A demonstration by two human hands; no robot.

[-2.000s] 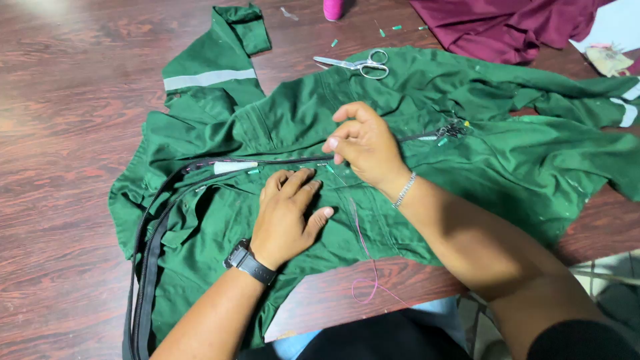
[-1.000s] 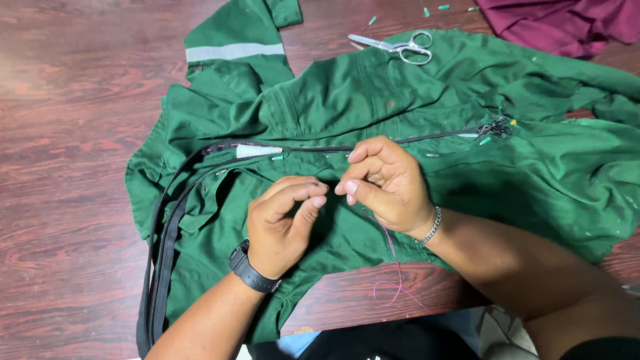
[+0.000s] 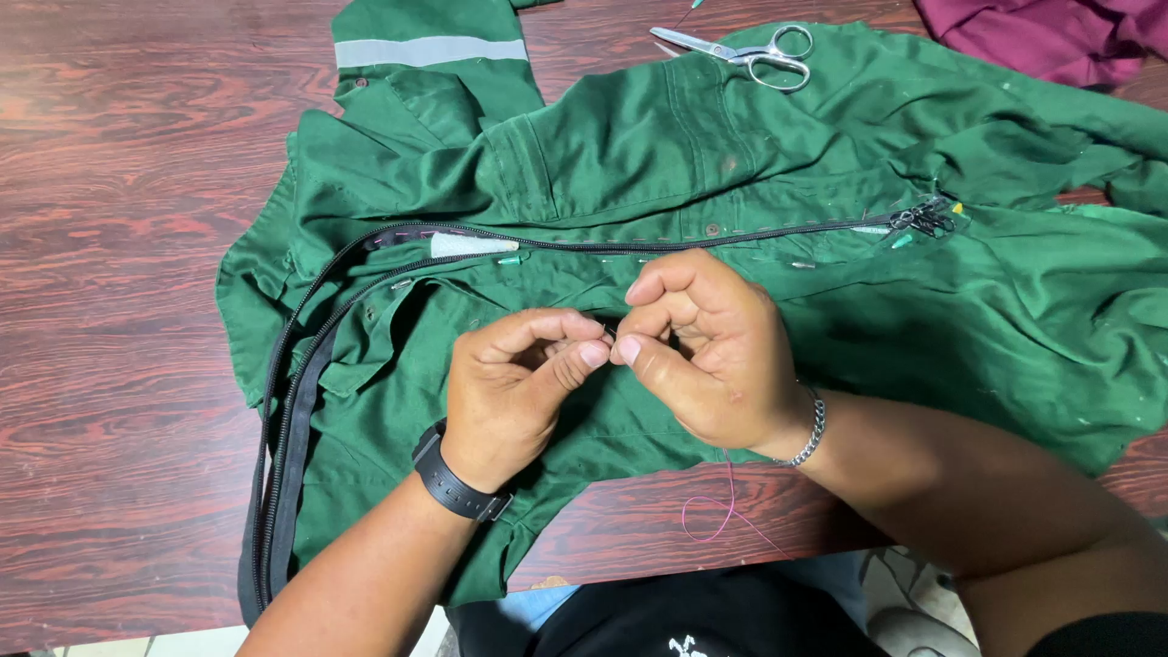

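Note:
A green work coverall (image 3: 620,137) lies spread on the table, with a long black zipper (image 3: 301,338) along its front opening. Pink basting stitches and several green-headed pins show beside the zipper. Over the garment, my left hand (image 3: 516,388) and my right hand (image 3: 707,356) meet fingertip to fingertip, thumbs against forefingers, pinching something small and thin between them, too small to name surely. Pink thread (image 3: 730,502) hangs from below my right hand and loops over the table edge area. A tangle of black cords or metal bits (image 3: 922,217) sits at the zipper's right end.
Metal scissors (image 3: 744,55) lie partly on the coverall at the top, blades pointing left. Maroon cloth (image 3: 1049,36) is at the upper right. The wood-patterned table (image 3: 128,274) extends to the left, and its near edge runs just in front of my body.
My left hand was resting on the garment two seconds ago and has since lifted to meet my right hand. The fingertips of both hands are now together. The view has moved closer.

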